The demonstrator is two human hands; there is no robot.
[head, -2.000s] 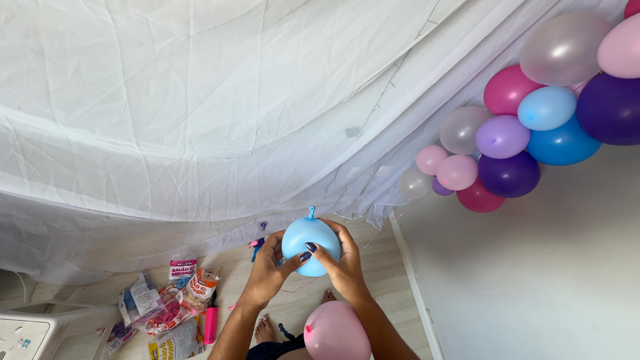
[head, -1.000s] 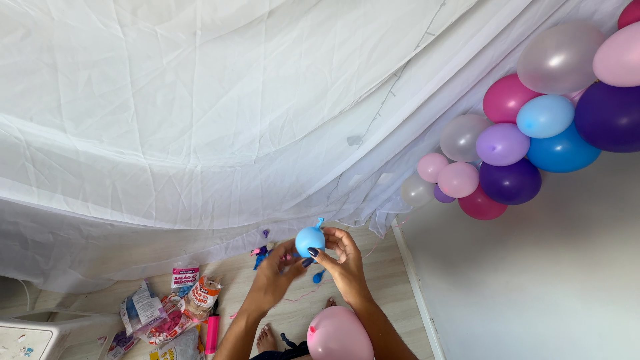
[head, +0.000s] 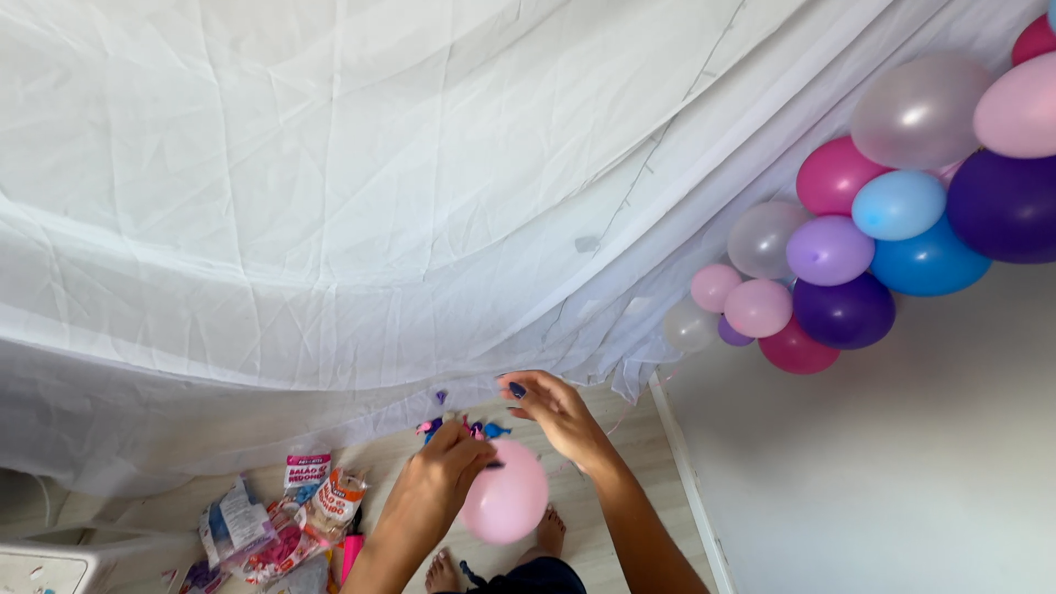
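My left hand (head: 445, 466) is at the upper left edge of an inflated pink balloon (head: 507, 503), its fingers closed on what looks like the balloon's neck, which they hide. To the right and a little higher, my right hand (head: 561, 417) is raised with fingers apart and nothing visible in it. Small uninflated balloons (head: 495, 431) in blue, pink and purple lie on the floor just beyond my hands. A garland of inflated balloons (head: 841, 312) in pink, purple, blue and pearly white hangs at the right.
White sheer fabric (head: 330, 206) hangs ahead, with a thin string of lights (head: 652, 157) on it. Opened balloon bags (head: 330, 503) and a pink cylinder (head: 351, 557) lie on the floor at lower left, beside a white piece of furniture (head: 41, 569). My bare feet (head: 551, 532) are below my hands.
The light blue balloon that both hands held, smaller one second ago, is out of sight. My left hand has moved to the pink balloon, which was lower by my lap. My right hand has come away, open.
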